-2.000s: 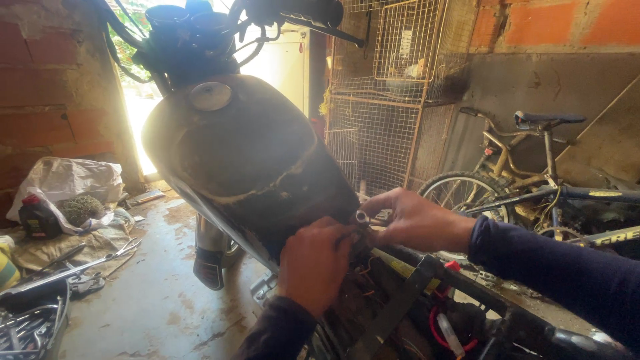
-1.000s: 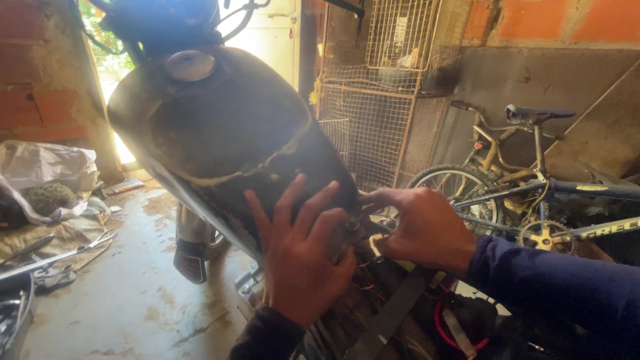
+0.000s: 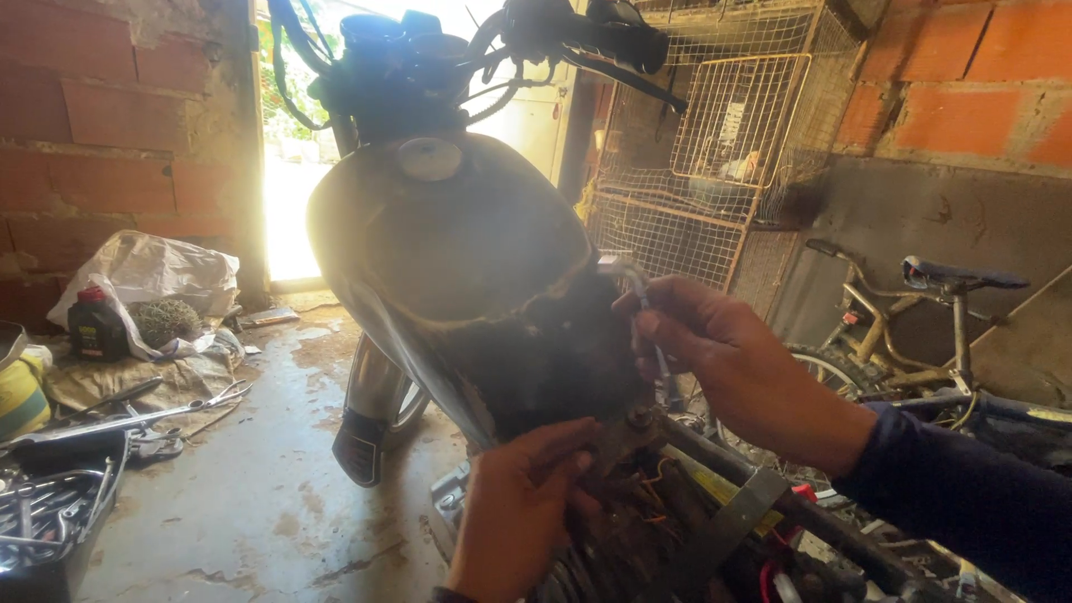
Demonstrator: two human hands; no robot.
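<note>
My right hand [image 3: 712, 352] holds a bent metal wrench [image 3: 641, 289] between thumb and fingers, to the right of the rear end of a black motorcycle fuel tank [image 3: 477, 243]. Below and to the left of it, my left hand [image 3: 528, 502] rests by the tank's rear mounting tab, its fingertips close together; whether they hold something small is hidden. A bolt head [image 3: 641, 418] shows on the tab between the two hands. Behind it lie the bare motorcycle frame [image 3: 720, 452] and loose wiring, with a flat dark strap [image 3: 712, 532] across the frame.
A box of wrenches [image 3: 59, 502] stands on the floor at left, near an oil bottle [image 3: 96, 325] and a white sack [image 3: 159, 280]. Handlebars [image 3: 620, 42] rise above the tank. Wire cages [image 3: 712, 142] and a bicycle [image 3: 955, 335] are at right.
My right hand has come up off the tank's rear mount, and the wrench now shows plainly in it. My left hand has drawn down off the tank surface, its fingers no longer spread.
</note>
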